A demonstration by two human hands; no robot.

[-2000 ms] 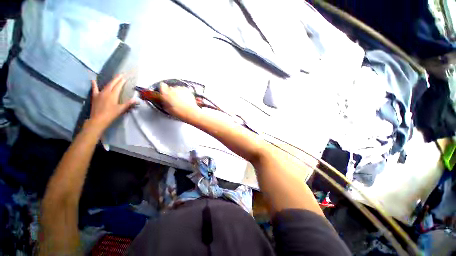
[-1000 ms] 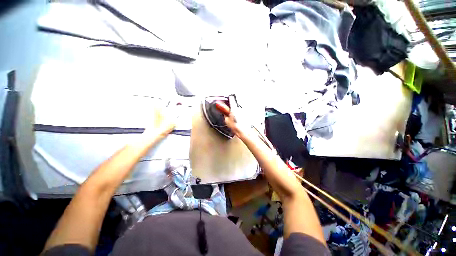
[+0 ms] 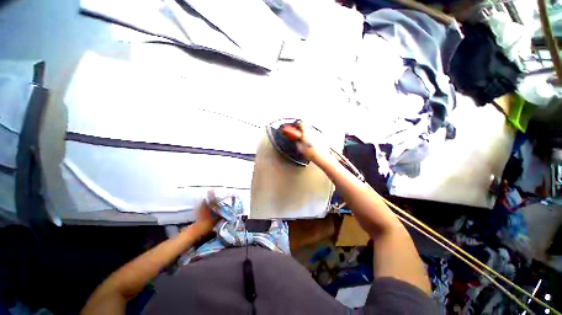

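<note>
My right hand [image 3: 301, 140] is shut on the steam iron [image 3: 285, 143], which stands near the middle of the view at the upper end of a tan board area. My left hand [image 3: 207, 216] is at the table's near edge, beside the tied cloth at my waist. Its fingers are partly hidden and small, so I cannot tell if they grip anything. A pale garment panel [image 3: 123, 175] lies flat to the left of the iron, with a long dark strip [image 3: 160, 147] across it. Glare washes out much of the white cloth.
Other pale pieces with dark edges [image 3: 209, 55] lie on the far side. Blue-grey pieces with a dark band [image 3: 29, 154] hang at the left. A crumpled grey and white heap [image 3: 419, 80] and a black bundle [image 3: 484, 61] lie at the right. Hoses [image 3: 431, 237] run to the lower right.
My left hand has moved from the panel back to the near table edge by my waist. The iron, lifted away from the left side earlier, remains in my right hand over the tan area.
</note>
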